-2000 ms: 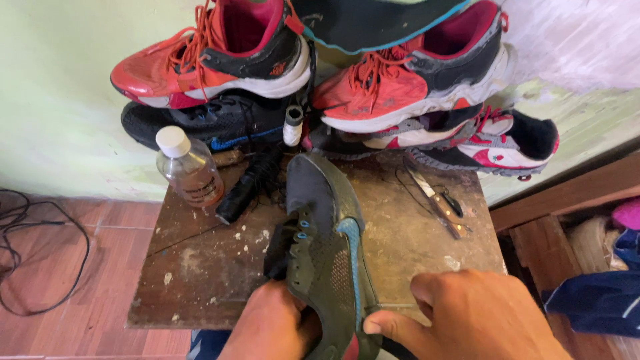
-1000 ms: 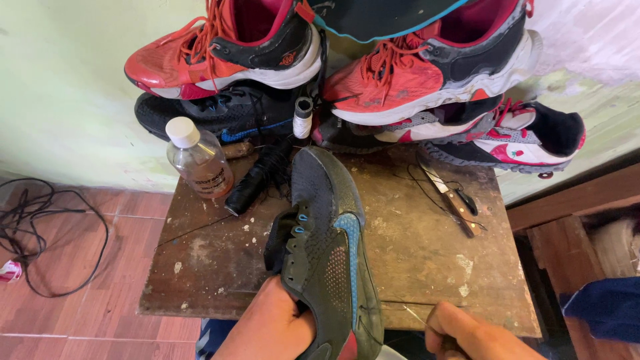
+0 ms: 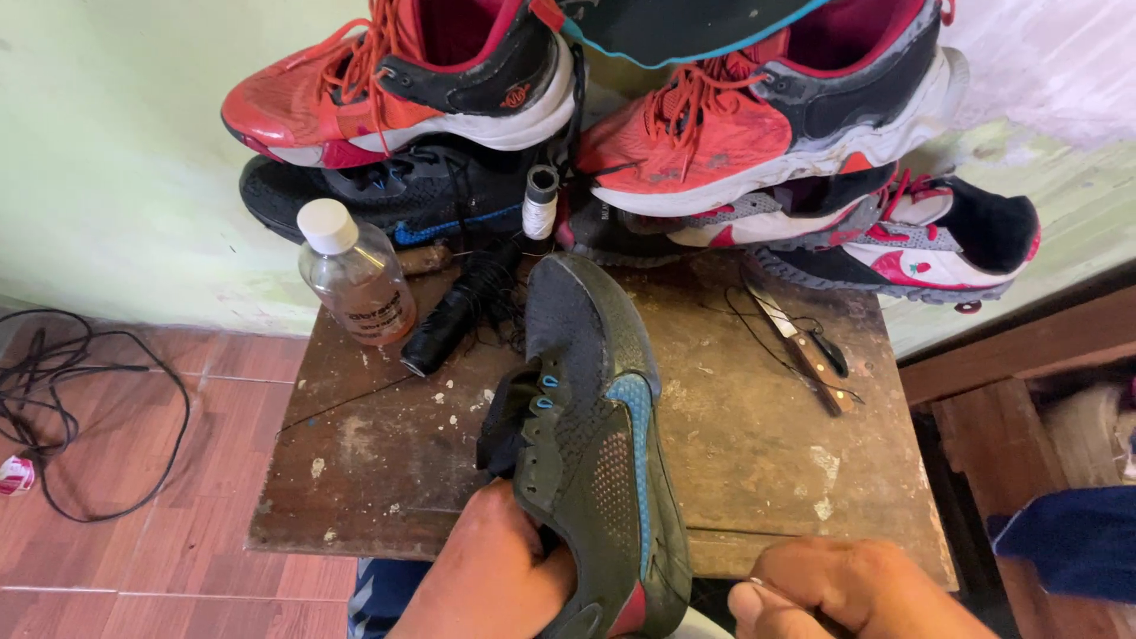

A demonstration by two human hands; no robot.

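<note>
A black sneaker with a blue side stripe [image 3: 612,444] lies over the front of the wooden table, toe away from me. My left hand [image 3: 497,568] is inside its opening and holds it. To the right of its heel is my right hand [image 3: 834,586], thumb and forefinger pinched on something small and thin, perhaps a needle; most of it is hidden. A spool of white thread [image 3: 540,217] and a spool of black thread [image 3: 461,311] are beyond the toe. On the right lies a wooden-handled knife [image 3: 799,346] with dark thread around it.
A clear bottle with a white cap [image 3: 359,284] stands at the table's [image 3: 355,479] left. Behind are stacked shoes, including a red sneaker [image 3: 408,89] and another red sneaker [image 3: 754,115]. A black cable [image 3: 169,461] lies on the tiled floor at left. Dark blue cloth [image 3: 1074,541] is at right.
Two seconds ago my right hand was against the sneaker's heel side; now it is apart from it, to the right. My left hand has stayed inside the sneaker.
</note>
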